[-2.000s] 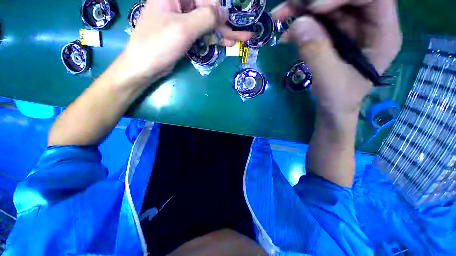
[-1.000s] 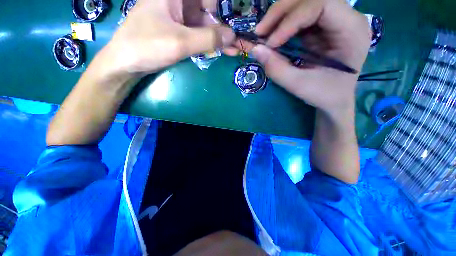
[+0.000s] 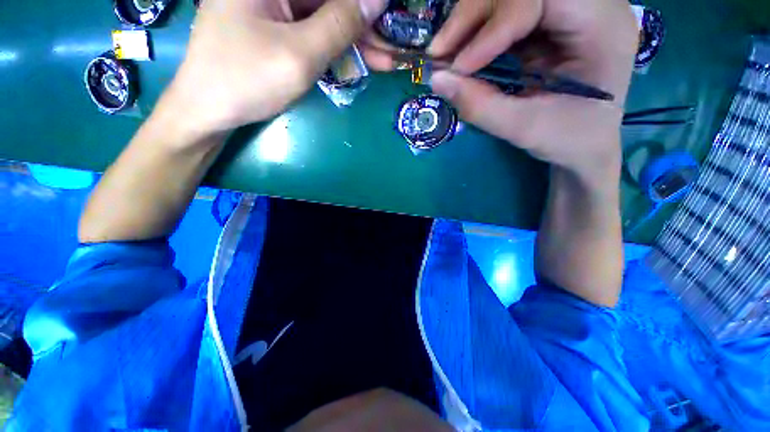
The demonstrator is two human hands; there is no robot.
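Observation:
My left hand (image 3: 283, 63) is bare and holds a round black housing unit (image 3: 414, 20) by its left side at the top edge of the picture, which cuts the unit off. My right hand (image 3: 540, 76) holds a dark pen-length hand tool (image 3: 549, 83), its inner end between thumb and fingers at the unit's lower edge. The fingers hide the tool's tip. A small yellow piece (image 3: 417, 71) shows just below the unit. Another round unit (image 3: 427, 121) lies on the bench below the hands.
More round units lie at the left (image 3: 111, 83) and far right (image 3: 648, 37), with a white battery (image 3: 132, 45) at the left. Spare tweezers (image 3: 658, 116), a blue ring (image 3: 669, 176) and clear trays (image 3: 726, 211) are at the right of the green bench (image 3: 338, 181).
My right hand has come in from the right to the held unit, bringing the tool to its lower edge. My left hand still holds the unit. The whole view has shifted slightly.

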